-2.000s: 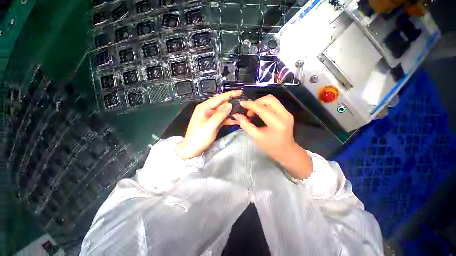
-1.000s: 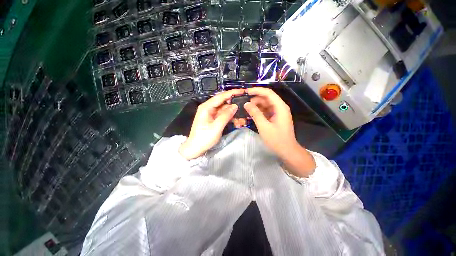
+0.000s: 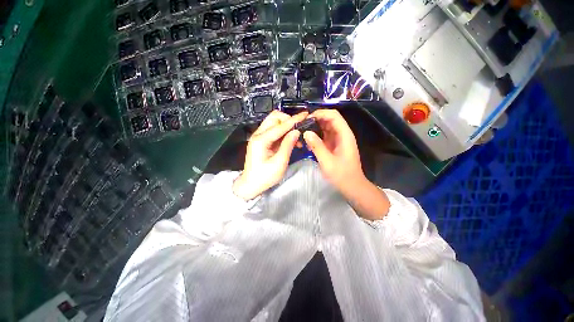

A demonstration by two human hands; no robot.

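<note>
A small black housing [image 3: 304, 124] is held between the fingertips of both hands, in front of the smock and just below the trays. It looks tilted, and the fingers cover much of it. My left hand [image 3: 267, 153] grips it from the left with thumb and fingers. My right hand [image 3: 335, 146] grips it from the right, thumb below and fingers above. A clear blister tray [image 3: 202, 114] with black parts in its square pockets lies beyond the hands; a few near pockets hold no black part.
More clear tray pockets [image 3: 291, 47] lie at the top centre, with a shiny film patch [image 3: 338, 85]. Fanned trays [image 3: 82, 188] are at left. A white machine [image 3: 450, 141] with a red-orange button [image 3: 416, 113] stands at right, above a blue pallet [image 3: 503, 207].
The black housing has been turned between the fingers, from flatter to more tilted. Both hands stay in about the same place with shifted fingers.
</note>
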